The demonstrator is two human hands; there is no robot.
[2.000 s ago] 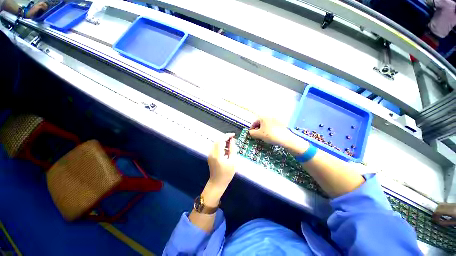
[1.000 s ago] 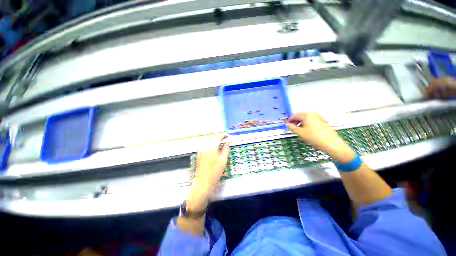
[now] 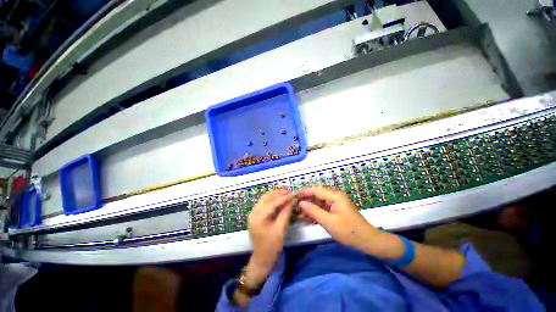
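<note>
My left hand [image 3: 268,220] and my right hand [image 3: 338,220] meet at the fingertips over the green circuit board panels [image 3: 390,177], near the channel's front edge. Both pinch small dark and copper-red coils [image 3: 297,206] between the fingers; the fingers cover most of them, so their number cannot be told. The panels lie flat in the channel in a long row with silver and dark spots. The blue parts tray [image 3: 235,125] stands behind the rail, copper-red coils gathered along its near edge and several loose ones farther in.
A smaller-looking blue tray [image 3: 80,186] stands to the left, with another blue tray [image 3: 30,207] beyond it. The metal conveyor rail [image 3: 152,247] runs along the front. A yellow strip [image 3: 164,185] lies along the shelf. A metal fixture [image 3: 381,38] is at the upper right.
The view has turned to the right. My right hand has come from the tray's near right corner to my left hand, and the fingertips now meet over the panels.
</note>
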